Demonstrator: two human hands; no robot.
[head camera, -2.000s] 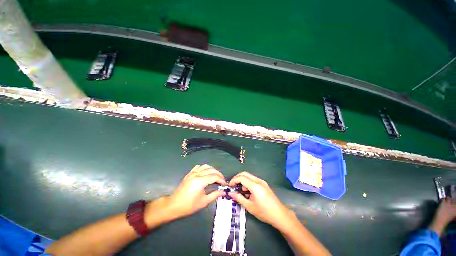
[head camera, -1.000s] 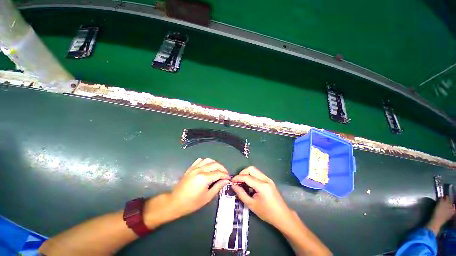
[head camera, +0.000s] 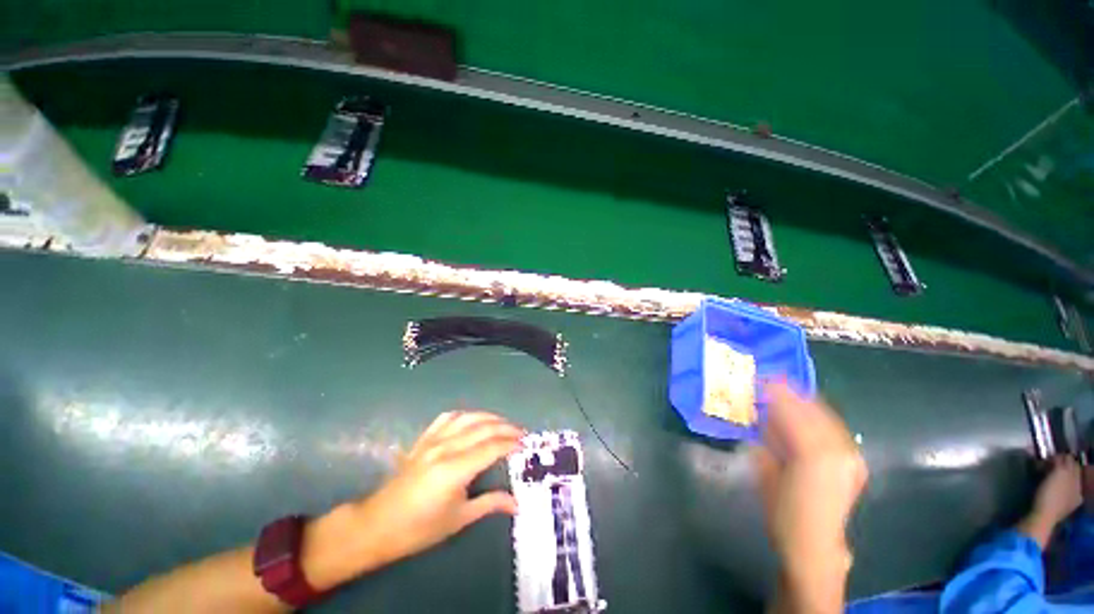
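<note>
An open phone assembly (head camera: 552, 528) lies on the bench, its board end away from me. My left hand (head camera: 450, 480) is at its upper left edge, fingers apart, with fingertips and thumb at or near the edge. My right hand (head camera: 810, 474) is blurred, over the near right rim of the blue parts bin (head camera: 686, 366); whether it holds anything is unclear. Small pale cream pieces (head camera: 728, 381) lie in the bin. A bundle of black cables (head camera: 486, 333) lies beyond the phone. A single thin black cable (head camera: 596, 429) trails from its right end towards me.
A whitish worn edge strip (head camera: 396, 274) separates the bench from the green conveyor (head camera: 540, 216). Spaced phone bodies (head camera: 347, 144) lie on the conveyor. A pale post (head camera: 66, 168) stands at left. At far right, another person's hand (head camera: 1056, 492) is beside phone parts (head camera: 1038, 423).
My right hand has left the phone's board end and moved right to the bin. My left hand has opened beside the phone. A single cable now trails from the bundle. The view has shifted slightly.
</note>
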